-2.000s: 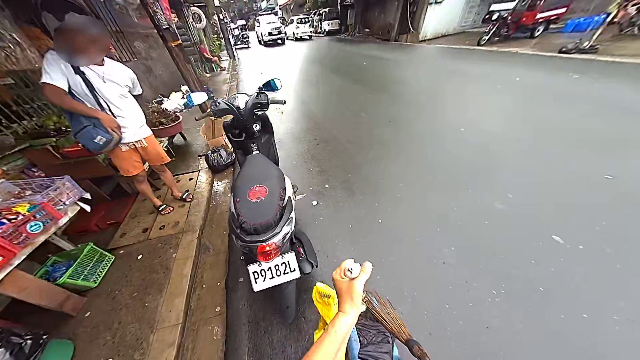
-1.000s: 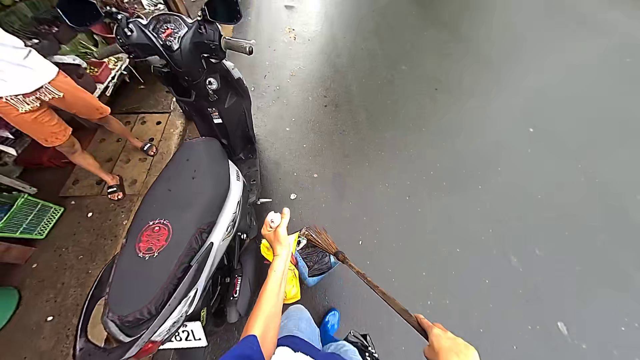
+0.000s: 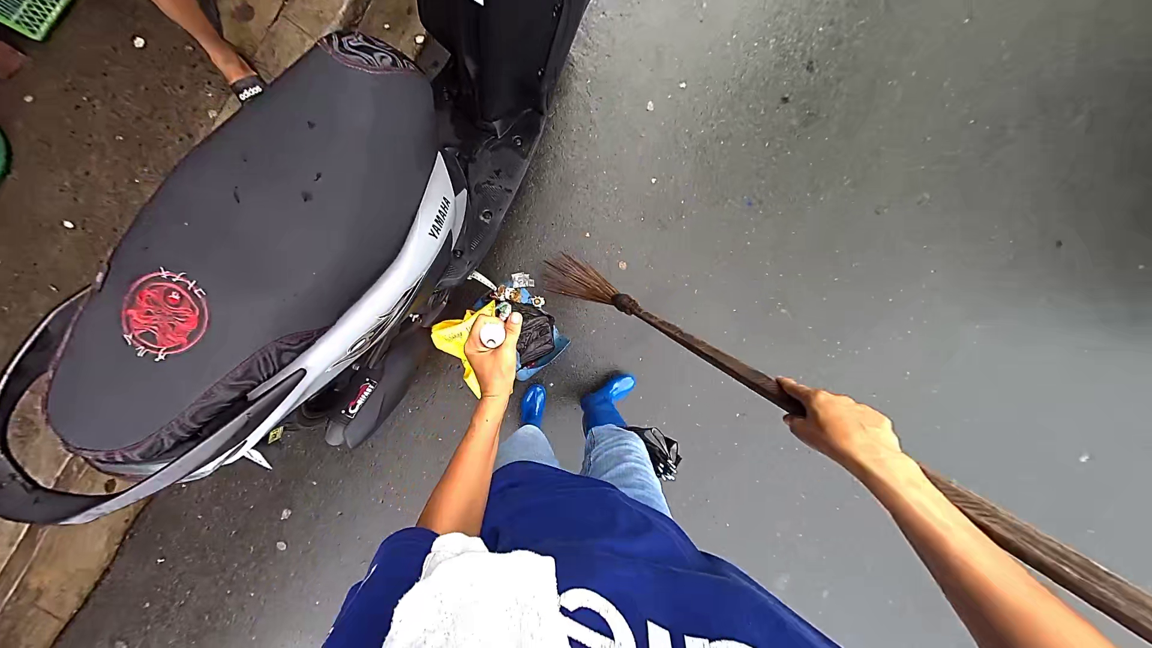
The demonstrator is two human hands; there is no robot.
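Note:
My left hand (image 3: 494, 353) is closed around the top of an upright handle (image 3: 491, 334), seen end-on with a pale round tip. Below that hand is a blue container (image 3: 550, 355) with a black plastic bag (image 3: 535, 333), a yellow bag (image 3: 456, 337) and some litter (image 3: 516, 292) at its far side; what the handle joins is hidden. My right hand (image 3: 841, 421) grips the long wooden handle of a stick broom (image 3: 711, 352). The broom's bristles (image 3: 580, 280) point left, just right of the litter, over the wet road. Whether they touch the ground I cannot tell.
A parked scooter (image 3: 270, 225) stands close on the left, along the concrete curb (image 3: 54, 549). Beyond it are a person's sandalled foot (image 3: 236, 76) and a green plastic crate (image 3: 31, 16). Grey asphalt (image 3: 855, 198) extends to the right. My blue boots (image 3: 606, 401) stand behind the container.
The view has tilted strongly down and come nearer the scooter. My right hand, out of sight two seconds ago, shows with the broom. My left hand keeps its hold on the upright handle.

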